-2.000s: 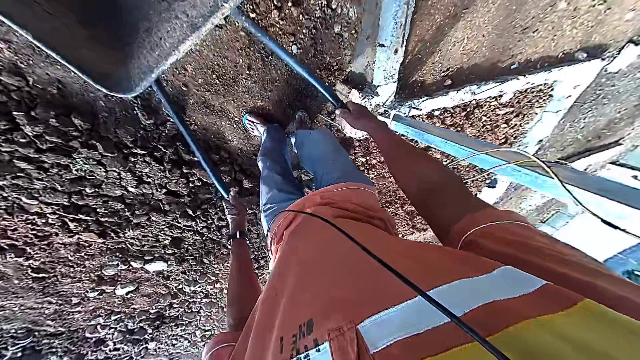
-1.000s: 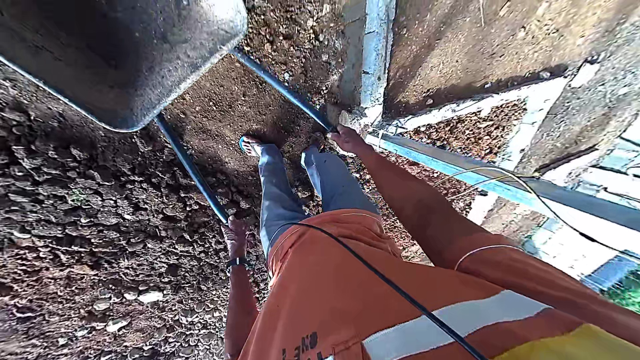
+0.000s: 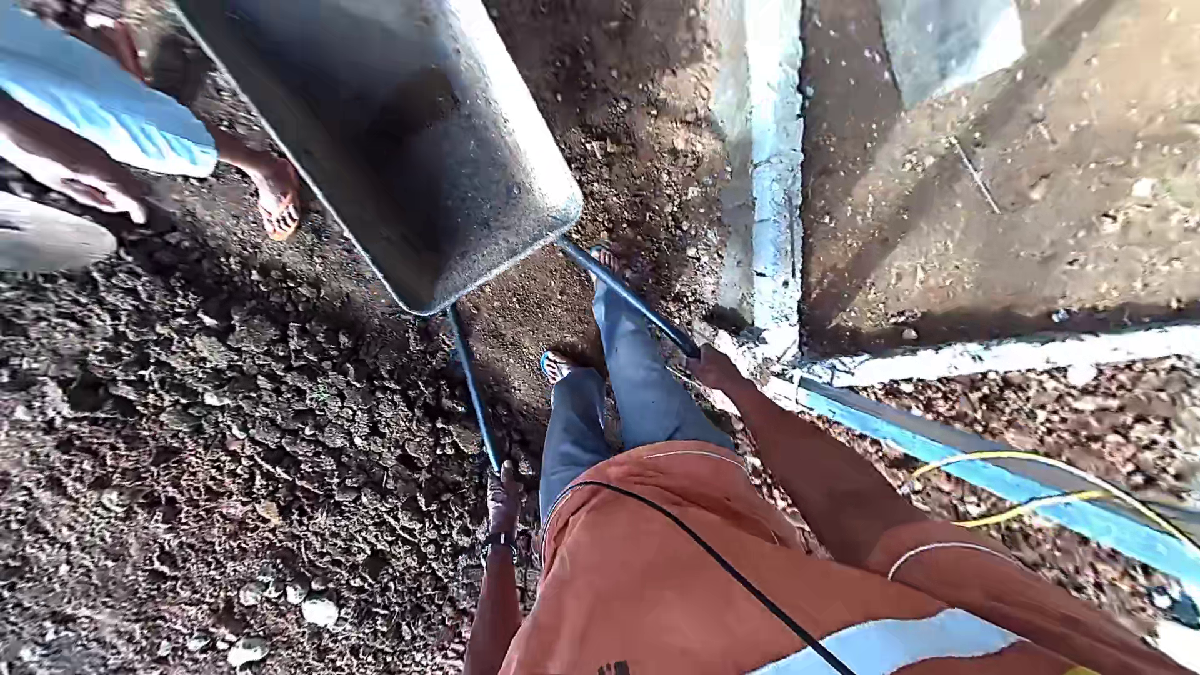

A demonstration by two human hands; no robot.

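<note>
A metal wheelbarrow tray (image 3: 412,141), with no load visible inside, lies ahead of me, tilted across the upper middle of the view. Two blue tubular handles run back from it. My left hand (image 3: 503,502), with a dark band at the wrist, is closed around the end of the left handle (image 3: 472,384). The end of the right handle (image 3: 628,295) is in the grip of my right hand (image 3: 717,368). Both arms reach down beside my body. The wheel is hidden under the tray.
At the upper left a person's bare foot (image 3: 278,199) in a sandal stands near the tray. Rough clods of soil (image 3: 356,441) cover the left side. On the right are a low concrete wall edge (image 3: 776,187), a blue beam (image 3: 956,459) and a yellow cable (image 3: 1022,506).
The wheelbarrow has swung so its tray points more straight ahead, and my feet have stepped. Another person's legs have come into view at the upper left. Both hands remain on the handles.
</note>
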